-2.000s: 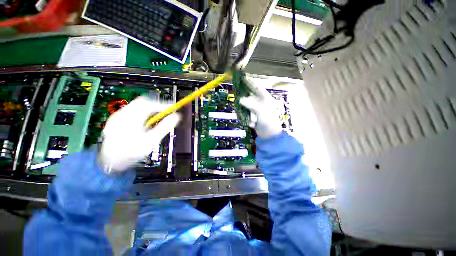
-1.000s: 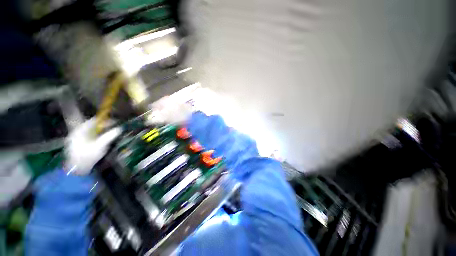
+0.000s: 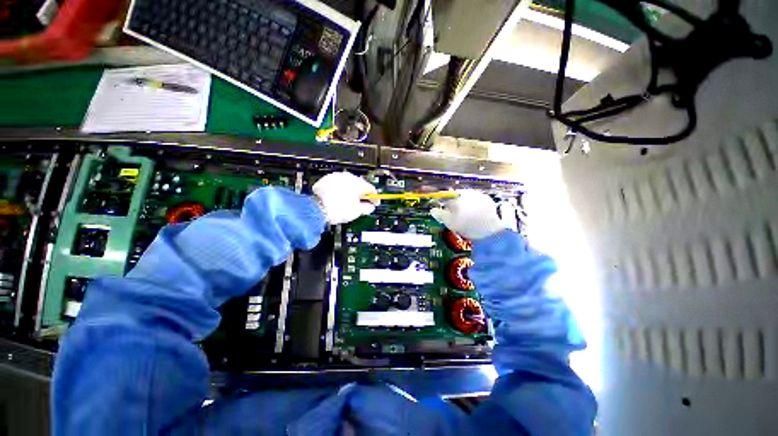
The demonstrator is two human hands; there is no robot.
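Observation:
A green power board [image 3: 358, 298] with white bars and three orange-red toroid coils [image 3: 461, 274] lies in a dark carrier on the conveyor in front of me. My left hand [image 3: 345, 197], in a white glove, is over the board's back left corner. It holds one end of a thin yellow stick [image 3: 409, 197], which lies level across the board's back edge. My right hand [image 3: 473, 214], gloved, is at the stick's other end over the back right of the board. Its fingertips are too blurred to tell whether they grip anything.
A pale green frame [image 3: 60, 266] lies over a board at the left. The conveyor rail [image 3: 256, 152] runs behind the boards. A keyboard [image 3: 223, 44] and a paper sheet with a pen [image 3: 147, 104] lie on the bench. A large vented machine [image 3: 674, 255] stands right, a black cable above it.
The view swung right and came back. Both hands are now at the board's back edge, with the yellow stick level between them. The small green board seen in my right hand earlier no longer shows there.

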